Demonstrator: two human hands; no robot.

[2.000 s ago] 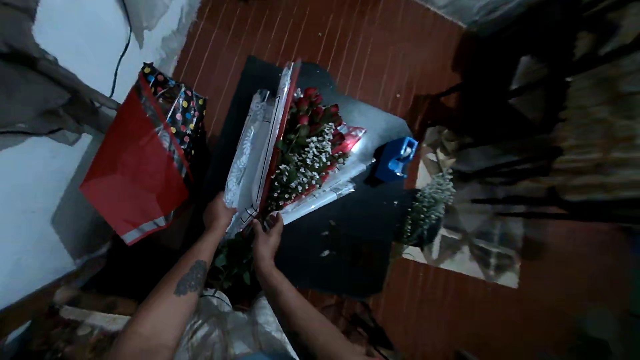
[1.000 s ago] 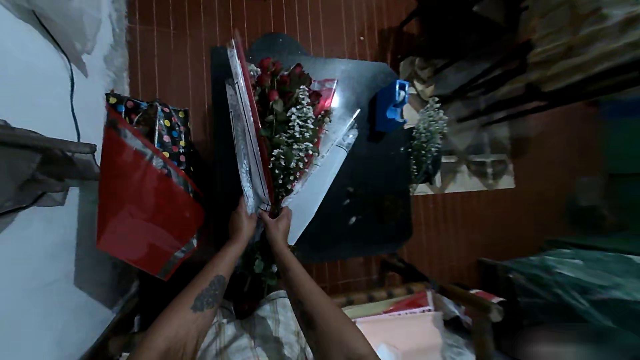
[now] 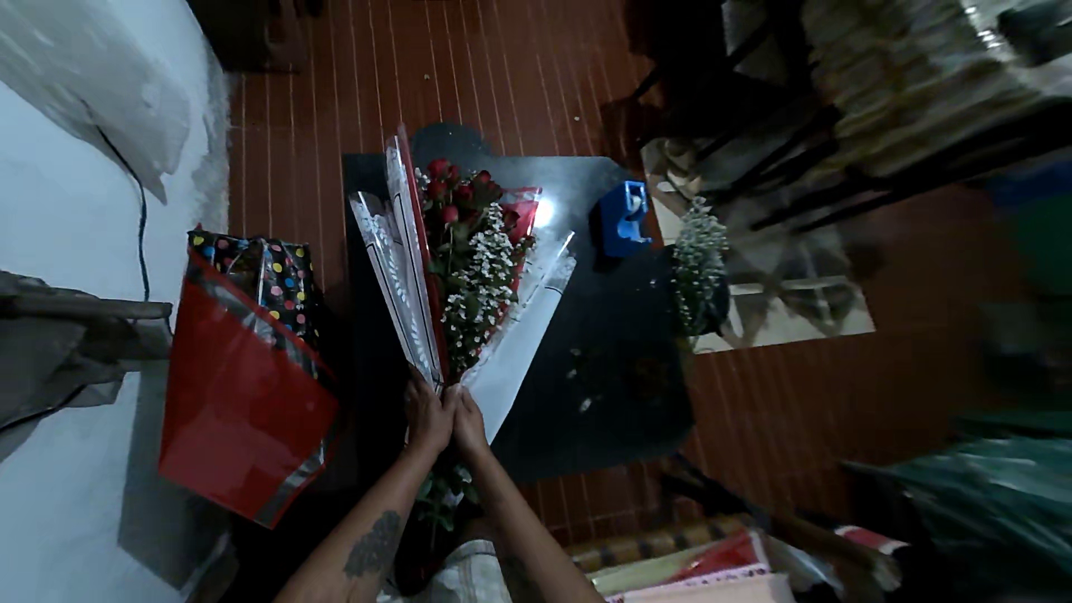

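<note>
A bouquet of red roses (image 3: 450, 214) and small white filler flowers (image 3: 479, 289) lies on a dark table (image 3: 586, 352). Printed clear and red wrapping (image 3: 409, 260) runs along its left side, and white wrapping paper (image 3: 519, 360) spreads on its right. My left hand (image 3: 429, 416) grips the gathered wrapping at the bouquet's narrow base. My right hand (image 3: 466, 419) is closed on the same base, touching the left one. Green leaves and stems (image 3: 444, 498) stick out below my wrists. The fingertips are partly hidden in the folds.
A blue tape dispenser (image 3: 624, 222) stands at the table's right back. Beside the table's right edge are more white flowers (image 3: 699, 260). A red wrapped package with dotted wrapping (image 3: 243, 402) is at the left by the wall. Wrapping sheets (image 3: 712, 578) lie at the lower right.
The bouquet, slanted two seconds ago, now points more straight away from me. Both hands remain at its base. The view has turned and shifted.
</note>
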